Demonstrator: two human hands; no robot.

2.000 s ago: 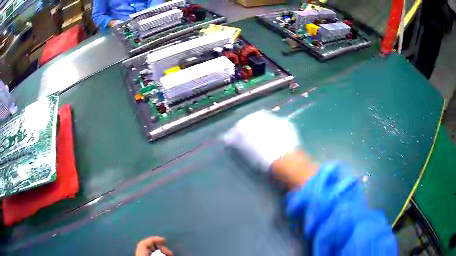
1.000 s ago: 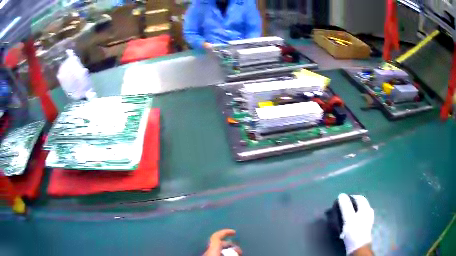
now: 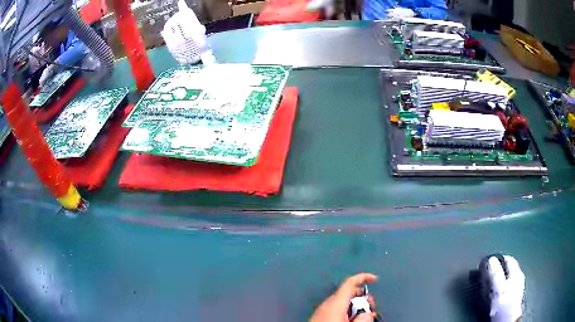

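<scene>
My left hand (image 3: 347,300), bare, is at the bottom edge, partly cut off. Its fingers are closed around a small white and dark object (image 3: 360,306), too small to name. My right hand (image 3: 502,289), in a white glove, is low on the right over the mat. A small dark object (image 3: 500,260) shows between its fingers, mostly hidden by the glove. A green circuit board (image 3: 211,116), solder side up, lies on a red foam pad (image 3: 208,179) left of centre. Neither hand touches it.
An assembled power board (image 3: 463,126) in a dark frame lies right of centre; others are behind and at the right edge. Another green board (image 3: 85,122) lies on red foam at left. Red-orange posts (image 3: 41,148) rise at left. A person in blue (image 3: 403,9) is at the back.
The view has swung left, bringing the green boards toward the centre. My right hand has gone from blurred over the mat to low on the right, with the dark object now showing in it.
</scene>
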